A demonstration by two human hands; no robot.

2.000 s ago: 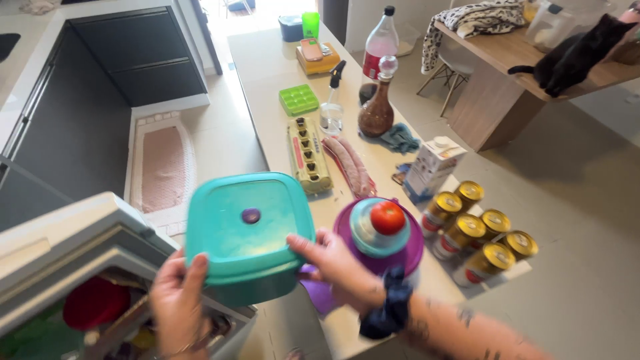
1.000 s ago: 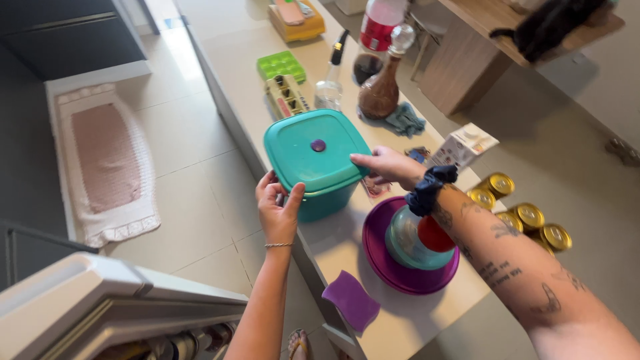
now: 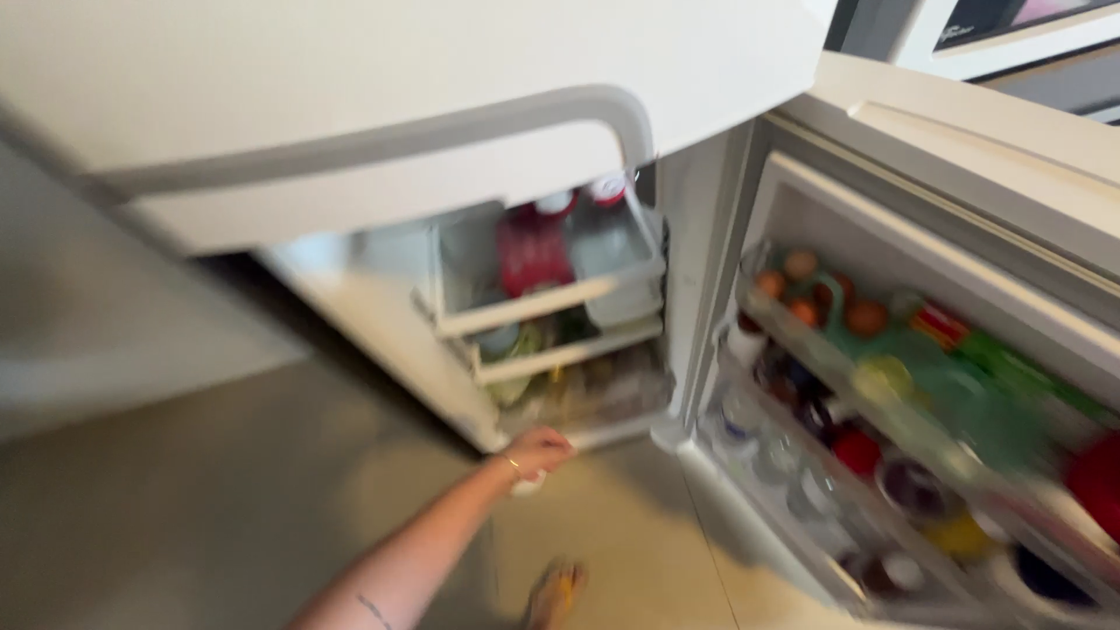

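Note:
My left hand (image 3: 538, 453), with a thin bracelet at its wrist, is in front of the bottom of an open refrigerator. Its fingers are bent and blurred; a small pale thing (image 3: 528, 483) shows just under it, and whether the hand holds it cannot be told. Behind the hand are a clear lower drawer (image 3: 604, 389) and shelves (image 3: 534, 306) with a red item (image 3: 534, 249) and green produce (image 3: 516, 346). My right hand is out of view.
The refrigerator door (image 3: 954, 166) stands open at right, its racks holding brown eggs (image 3: 866, 317), jars and bottles. A white upper door (image 3: 437, 70) with a curved handle edge fills the top. My bare foot (image 3: 556, 595) is on the tiled floor (image 3: 630, 542).
The view has swung from the counter to the open refrigerator. Both hands held a teal lidded container over the counter before; the left hand is now away from it, and the container is out of view.

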